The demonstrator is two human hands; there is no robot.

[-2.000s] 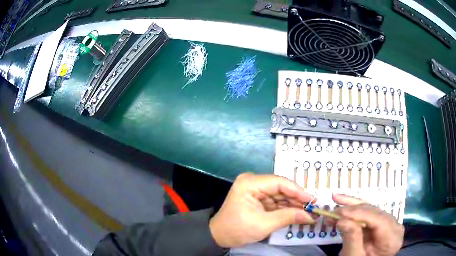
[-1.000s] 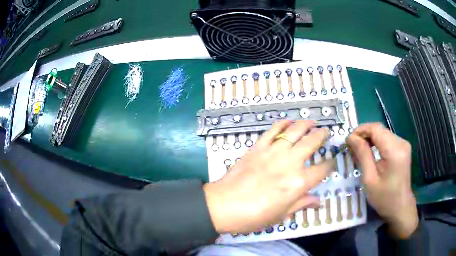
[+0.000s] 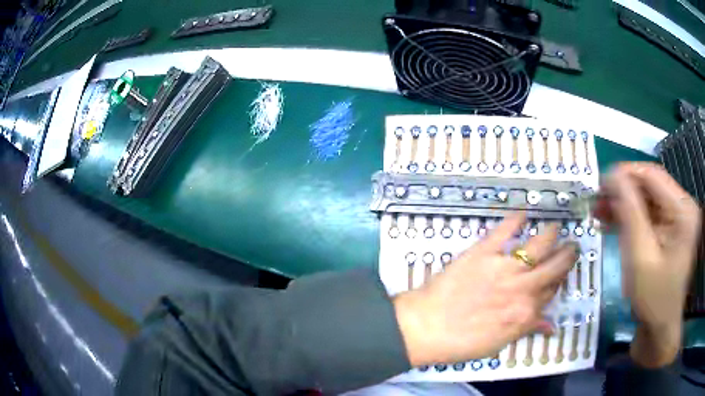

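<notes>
A grey metal strip (image 3: 456, 203) with a row of round shiny spots lies across a white board (image 3: 396, 278) that carries rows of small tan dumbbell-shaped pieces. My left hand (image 3: 491, 294), with a ring on one finger, lies palm down over the board, its fingertips at the lower edge of the strip. Whether it holds anything is hidden. My right hand (image 3: 649, 224) is blurred at the right end of the strip, fingers together. Something small and blurred is at its fingertips, but I cannot tell what.
A black fan (image 3: 462, 69) stands behind the board. Blue threads (image 3: 332, 131) and white threads (image 3: 267, 112) lie left of it on the green surface. Stacked strips stand at left (image 3: 174, 128) and far right (image 3: 684, 158). A white sheet (image 3: 66, 116) is at far left.
The view has shifted, so the board sits farther right than one second ago. My right hand has moved up from the lower rows to the strip's right end. My left hand stays over the board.
</notes>
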